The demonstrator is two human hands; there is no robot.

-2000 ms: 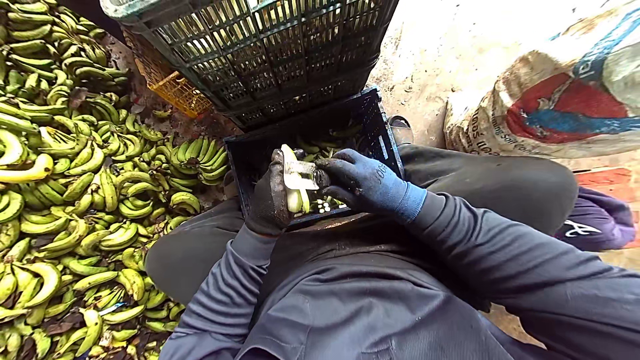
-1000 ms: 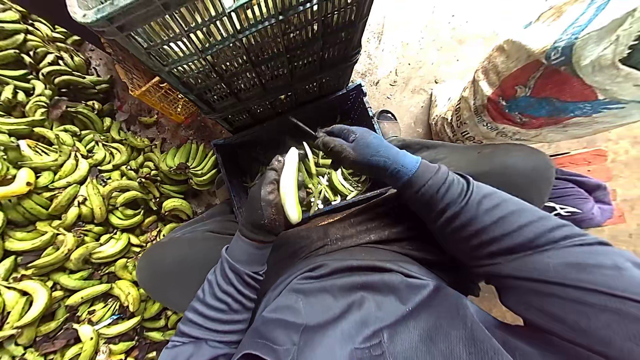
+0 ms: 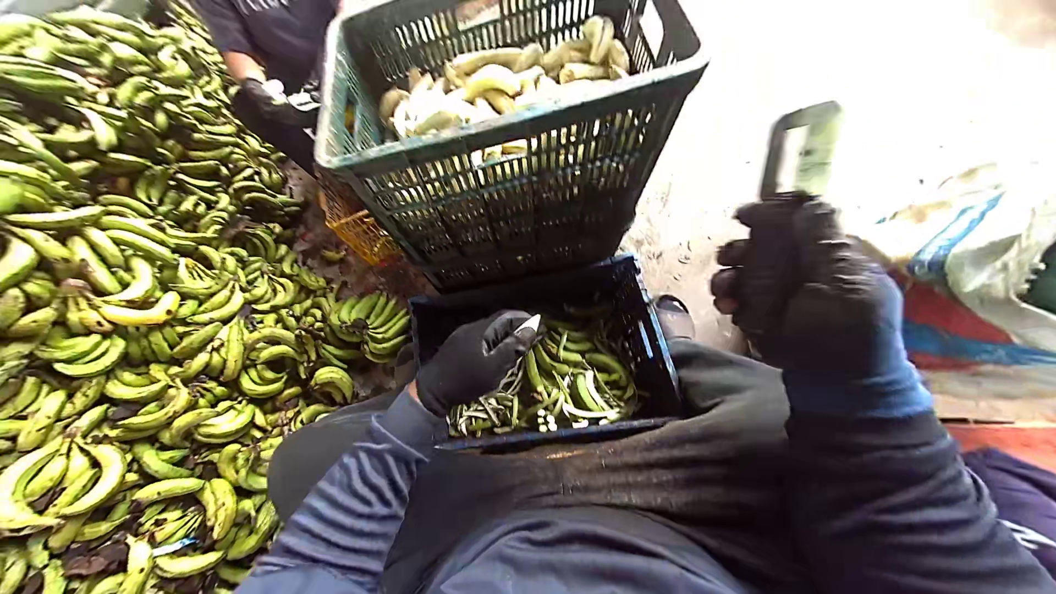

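Observation:
Low over a blue plastic crate [image 3: 654,351], my left hand [image 3: 478,363] in a black glove is closed around something with a small pale pointed tip [image 3: 529,324]; whether that is plantain or a blade I cannot tell. Green plantain peels [image 3: 577,371] and white bits lie inside the crate. Raised at the right, my right hand [image 3: 800,289], in a dark glove with a blue cuff, grips an upright flat object with a dark edge and a pale middle [image 3: 802,153]. Motion blurs it, so its kind is unclear.
Beyond the blue crate, a tall green crate [image 3: 511,124] holds peeled plantains [image 3: 495,81]. Green plantains [image 3: 165,330] cover the floor at left. Behind stands another person with a gloved hand [image 3: 276,103]. An orange crate [image 3: 363,235] and a woven sack [image 3: 973,280] flank the green crate.
My right hand has risen away from the blue crate to the right. The long peeled plantain seen in my left hand no longer shows at full length. The view has tilted up, bringing in the green crate's contents.

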